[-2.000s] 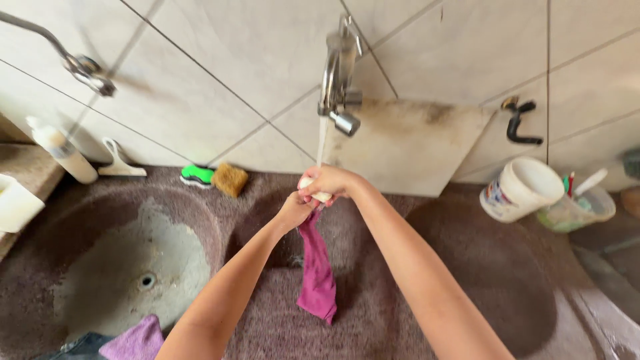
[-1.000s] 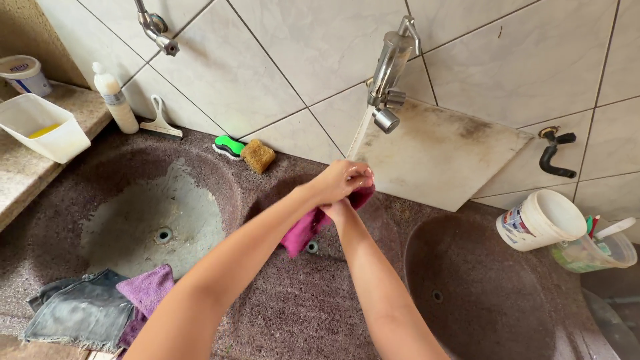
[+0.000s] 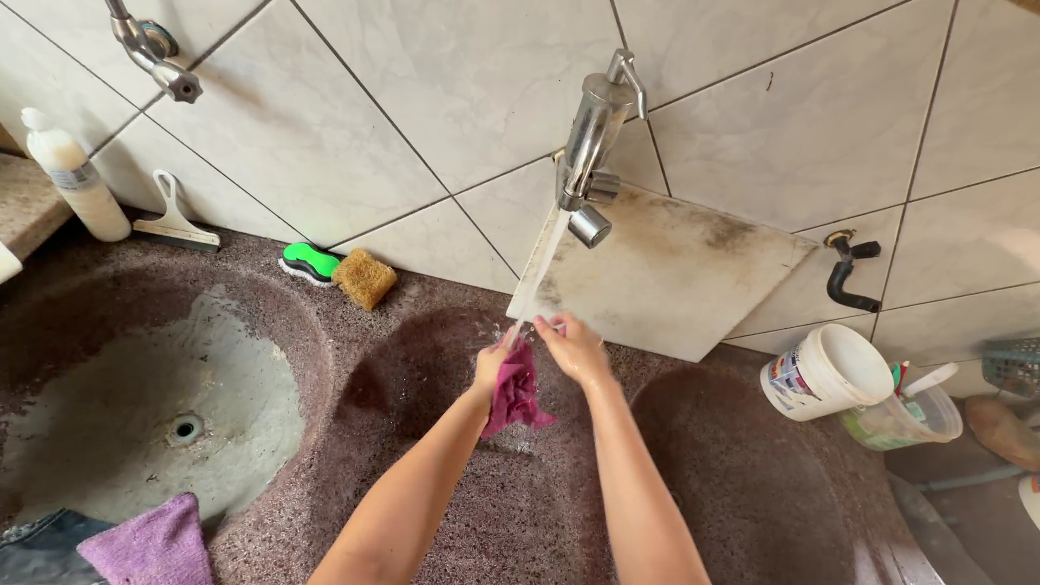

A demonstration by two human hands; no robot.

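Observation:
Water runs from a chrome faucet (image 3: 591, 146) on the tiled wall down over my left hand (image 3: 492, 362), which grips a wet magenta cloth (image 3: 518, 394). The cloth hangs crumpled above the middle basin (image 3: 406, 382) of a speckled stone sink. Just right of the stream is my right hand (image 3: 575, 348), its fingers curled near the cloth's top; whether it holds anything is unclear.
Behind the basins lie a green-backed brush (image 3: 310, 262), a brown sponge (image 3: 365, 279), a squeegee (image 3: 175, 219) and a white bottle (image 3: 77, 175). A stone slab (image 3: 658, 272) leans on the wall. At right stands a white bucket (image 3: 821, 374); a purple cloth (image 3: 153, 544) lies lower left.
My hands were together around the magenta cloth; now they are apart, and the cloth hangs from my left hand under running water. The white object between my hands two seconds ago is not plainly visible now.

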